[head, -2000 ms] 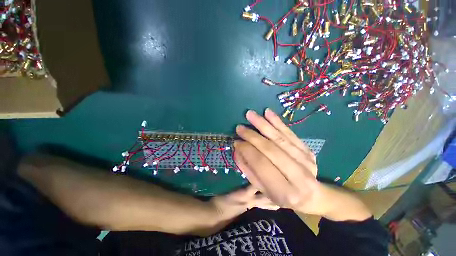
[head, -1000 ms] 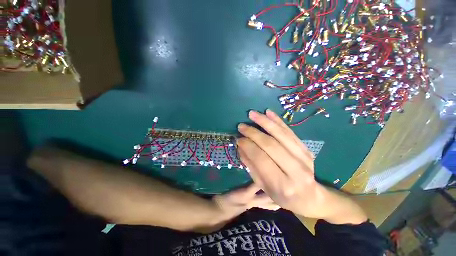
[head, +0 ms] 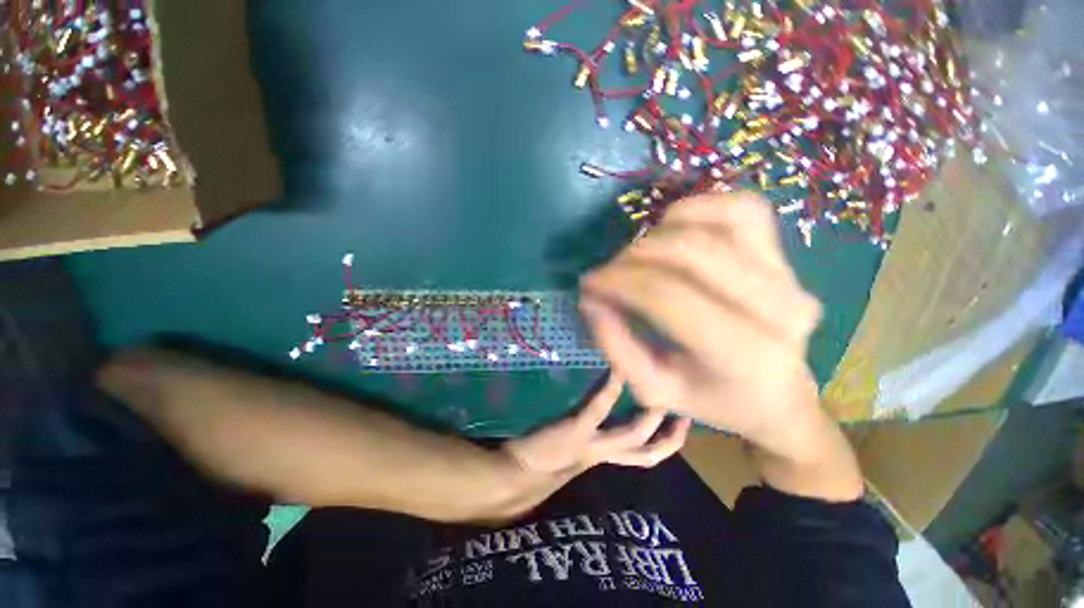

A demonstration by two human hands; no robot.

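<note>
The perforated strip (head: 464, 344) lies flat on the green mat, its right part hidden behind my right hand. A row of small brass modules (head: 410, 302) lines its far edge, with red and dark wires and white connectors trailing over it. My left hand (head: 594, 442) is at the strip's near edge, fingers apart, nothing visible in it. My right hand (head: 713, 315) is raised over the strip's right end, blurred, fingers curled; whether it holds a module cannot be told.
A loose pile of modules (head: 820, 107) lies at the upper right, partly over brown cardboard (head: 915, 285). Clear plastic film (head: 1034, 143) is at the far right. An open cardboard box (head: 89, 221) of modules stands at the upper left.
My right hand has lifted off my left, its fingers curling from straight. My left hand's fingers now show spread. The whole view has shifted slightly.
</note>
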